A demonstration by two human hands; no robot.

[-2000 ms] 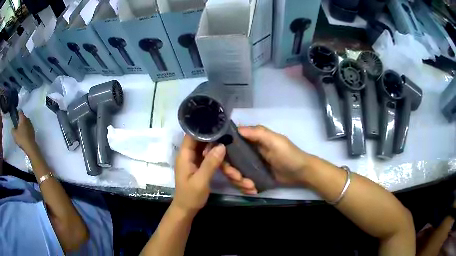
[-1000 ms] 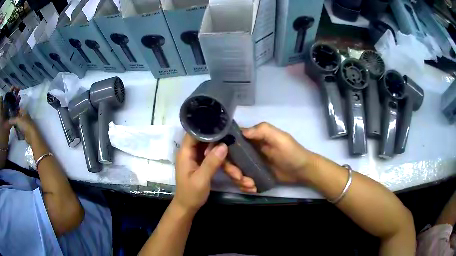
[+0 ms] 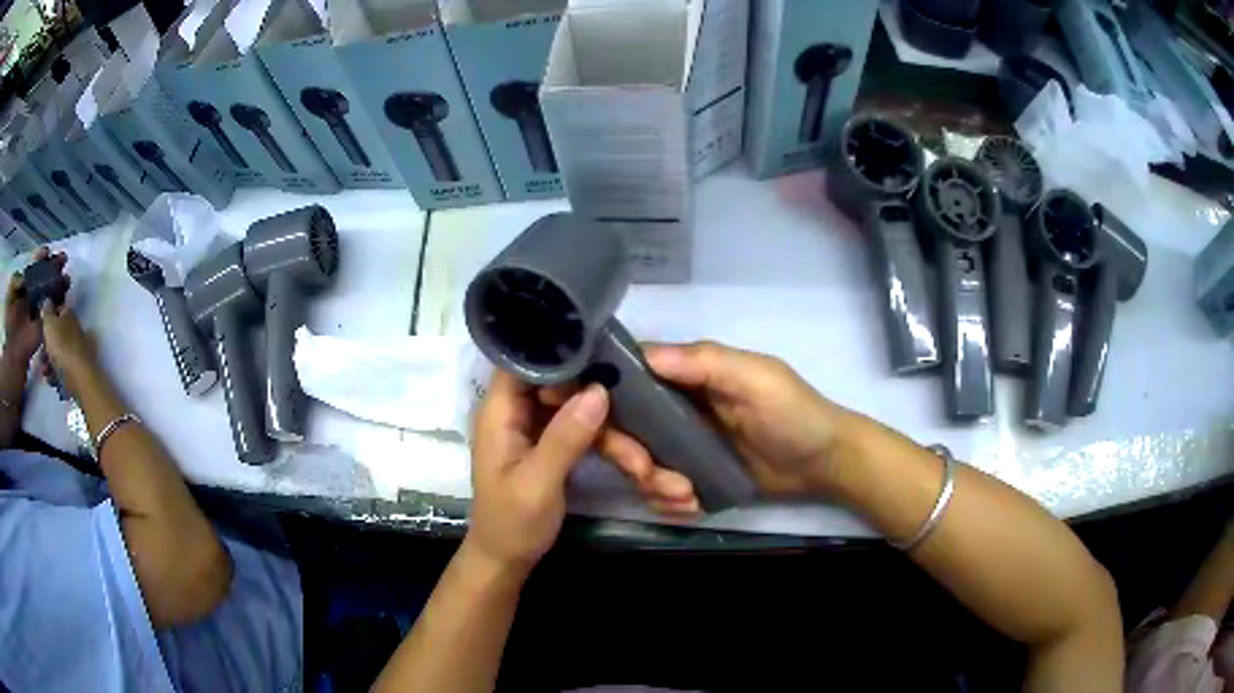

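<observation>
A dark grey hair dryer (image 3: 568,271) is held above the white bench near its front edge, its open round end facing me and to the left. My left hand (image 3: 528,467) grips it just below the head, with the thumb beside the dark button on the handle. My right hand (image 3: 744,420) holds the handle from the right, its fingers wrapped under it. The handle slants down to the right. Parts of both hands' fingers are hidden behind the handle.
Retail cartons (image 3: 420,129) stand in a row behind; an open carton (image 3: 623,156) is nearest. Several grey units (image 3: 968,311) lie right, more units (image 3: 282,311) left beside a white sleeve (image 3: 379,383). A person's hands (image 3: 61,332) hold a unit far left; another person's sleeve shows lower right.
The dryer's head has turned and tilted to the left in my hands, showing more of its side. The person at left has moved their hands around their unit.
</observation>
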